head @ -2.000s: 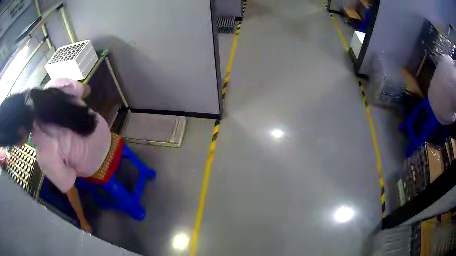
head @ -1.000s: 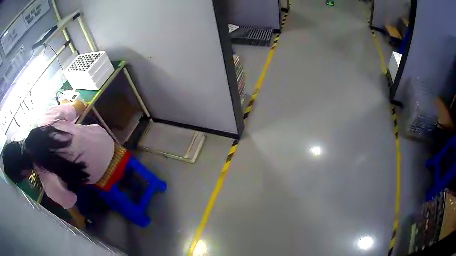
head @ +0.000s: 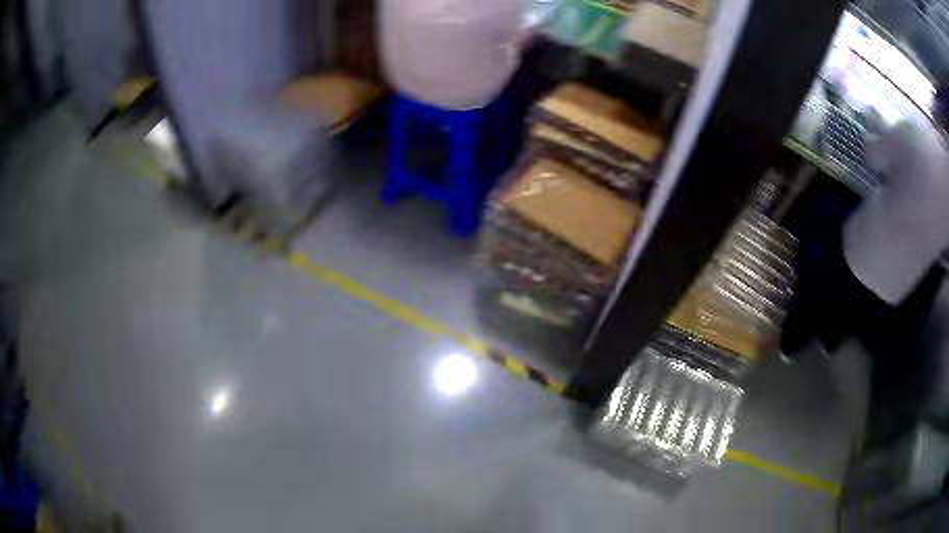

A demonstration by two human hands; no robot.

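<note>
Neither of my hands is in the picture. Nearest in front of me is the shiny grey floor. A stack of shiny clear blister trays (head: 671, 411) stands on the floor at the foot of a dark partition post (head: 718, 156). More shiny trays rise behind it, with a tan cardboard sheet (head: 718, 325) among them. Left of the post, a floor pile of trays is topped by tan cardboard (head: 572, 208), with a similar pile behind it. The view is blurred.
A person in a pale pink top (head: 447, 47) sits on a blue stool (head: 432, 156) at a green-topped bench (head: 583, 26). Another person (head: 895, 224) is at a bright bench at the right. Yellow-black tape (head: 380, 300) crosses the floor. Grey partition at left (head: 213, 83).
The view has swung right, from the aisle and the left booth to the right-hand booths. The person leaning at the left bench has gone out of view; floor piles and trays now show closer.
</note>
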